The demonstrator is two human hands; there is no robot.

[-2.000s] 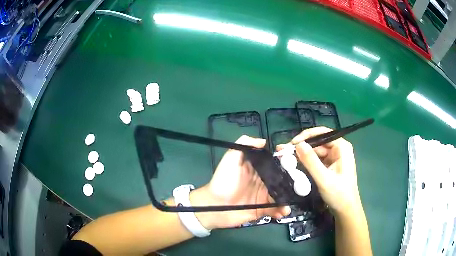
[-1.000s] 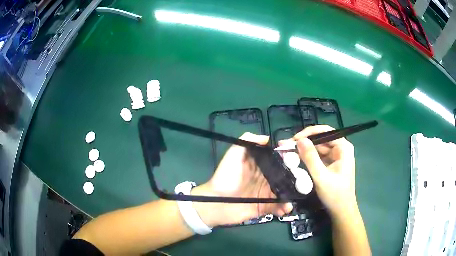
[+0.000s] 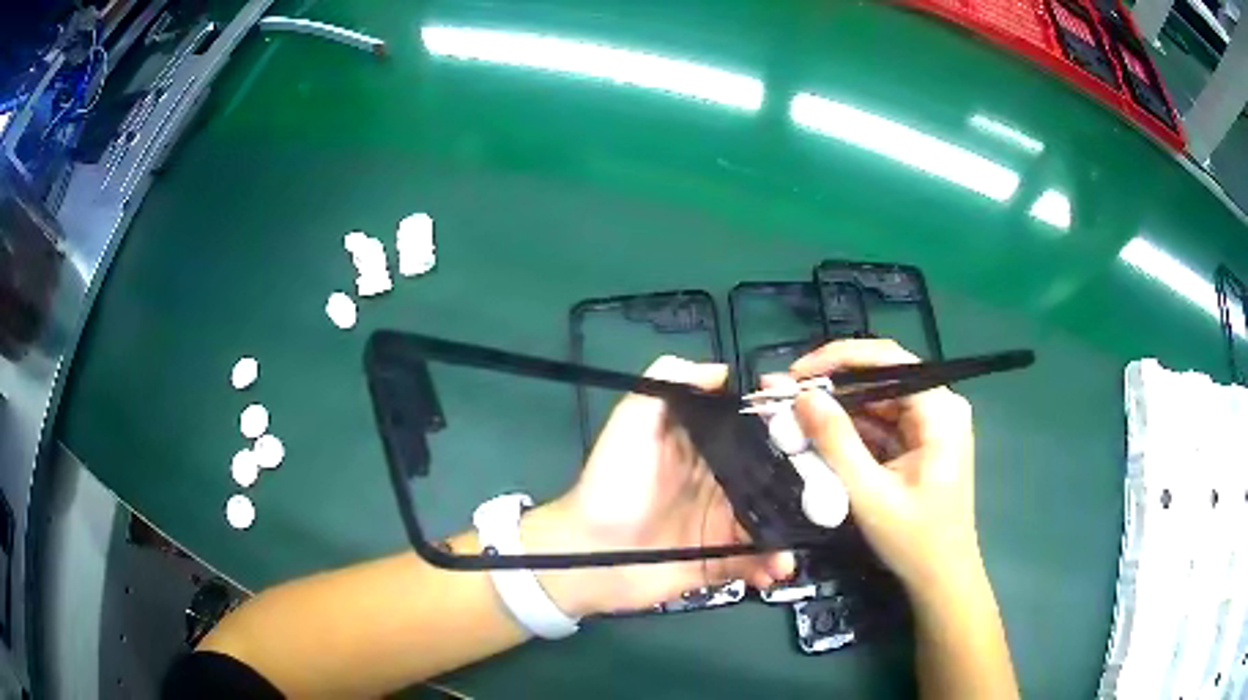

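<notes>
My left hand point(image 3: 657, 479) holds a black phone middle frame point(image 3: 400, 410) by its right end, tilted above the mat. My right hand point(image 3: 890, 438) holds dark tweezers point(image 3: 958, 371), their pale tips at the upper edge of the frame's right end. White finger cots point(image 3: 824, 495) cover fingertips of my right hand. Whether the tips grip anything is too small to tell. Several more black middle frames point(image 3: 646, 312) lie on the mat behind and below my hands, partly hidden by them.
Loose white discs point(image 3: 255, 421) and stubby white rolls point(image 3: 416, 244) lie on the green mat point(image 3: 520, 205) at left. A red tray point(image 3: 1081, 55) holds black frames at the far right. A white sheet-like tray point(image 3: 1184, 533) lies at right. A grey metal rail point(image 3: 137, 164) runs along the left.
The tweezers have tilted flatter and their two tips now show slightly apart. The held frame's left end has shifted a little left and down since one second ago. A black frame edge now shows at far right.
</notes>
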